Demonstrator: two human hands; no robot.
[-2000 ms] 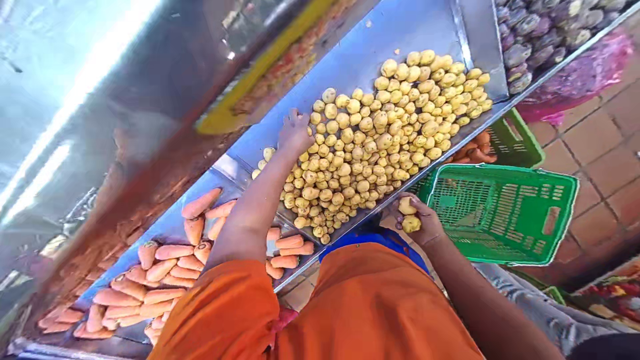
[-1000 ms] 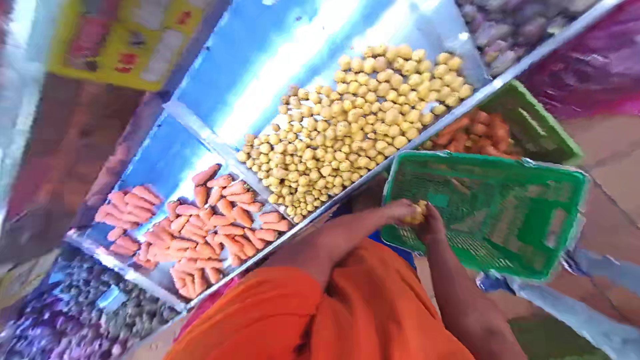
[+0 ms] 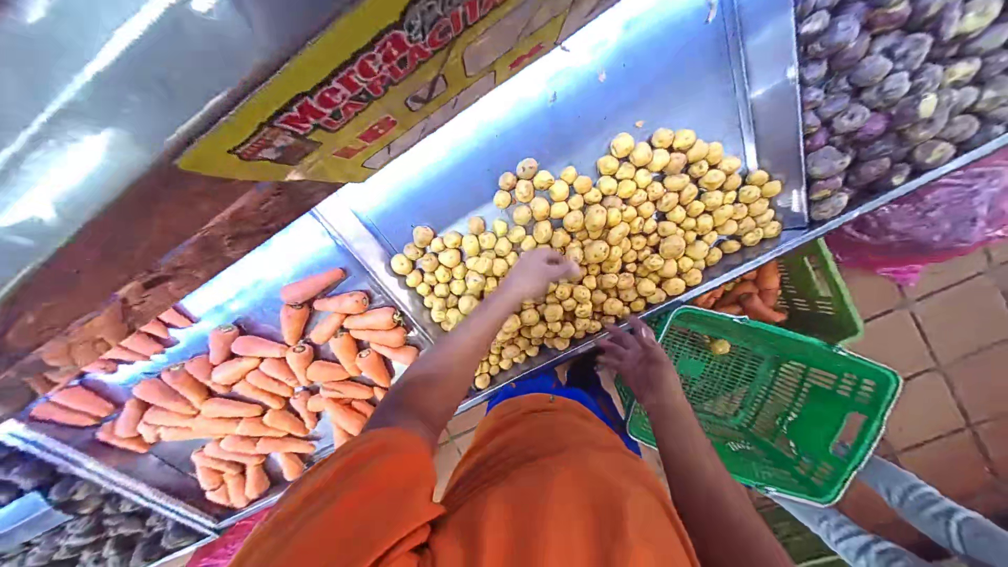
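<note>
A heap of small yellow potatoes [image 3: 630,228] lies in a sloping metal display bin. My left hand [image 3: 543,274] is over the middle of the heap, fingers curled down at the potatoes; whether it grips one is hidden. My right hand [image 3: 639,358] is at the bin's front edge, fingers apart, with no potato visible in it. Just right of this hand is a green plastic shopping basket [image 3: 854,394], tilted, with one small yellow potato [image 3: 719,346] inside.
Carrots [image 3: 252,394] fill the bin section to the left, behind a metal divider [image 3: 370,256]. Purple-skinned onions [image 3: 890,94] lie at upper right. A yellow sign [image 3: 354,94] hangs above. A green crate [image 3: 827,295] of carrots and a person's legs [image 3: 921,504] are by the basket.
Two seconds ago my right hand held potatoes; one second ago both hands met at the basket. Now my left hand is back over the heap and my right hand shows no potatoes.
</note>
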